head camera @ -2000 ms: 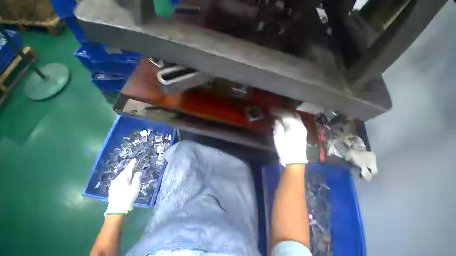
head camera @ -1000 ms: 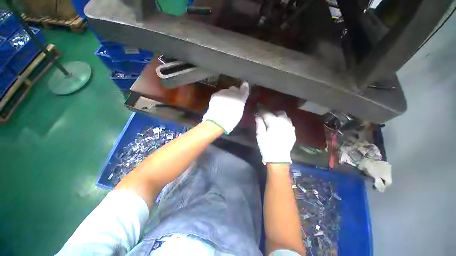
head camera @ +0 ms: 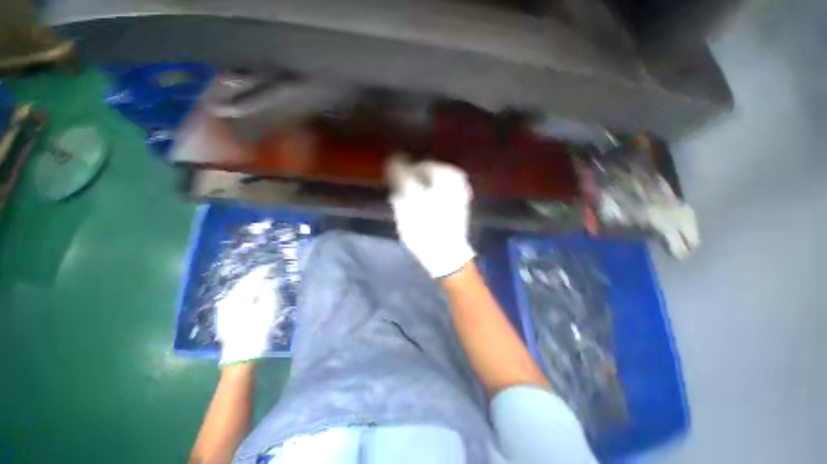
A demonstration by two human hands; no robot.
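The frame is blurred. My left hand (head camera: 247,315), in a white knit glove, is over the left blue bin (head camera: 188,304), at the small silvery metal parts (head camera: 238,260) in it. Whether its fingers hold a part cannot be told. My right hand (head camera: 433,216), also gloved, is at the front edge of the reddish-brown press table (head camera: 317,152), left of its middle. Its fingertips point up and left; what they hold, if anything, is too blurred to tell. The right blue bin (head camera: 666,362) holds more greyish parts (head camera: 571,326).
The dark grey press frame (head camera: 408,68) crosses the top. A dirty white rag heap (head camera: 635,199) and a red stick-like tool (head camera: 590,210) lie at the table's right end. Blue totes (head camera: 159,95) stand behind left. A pale green round base (head camera: 71,163) is on the floor.
My left hand has gone from the press table back down to the left bin. My right hand has moved left along the table's front. The view has shifted and blurred.
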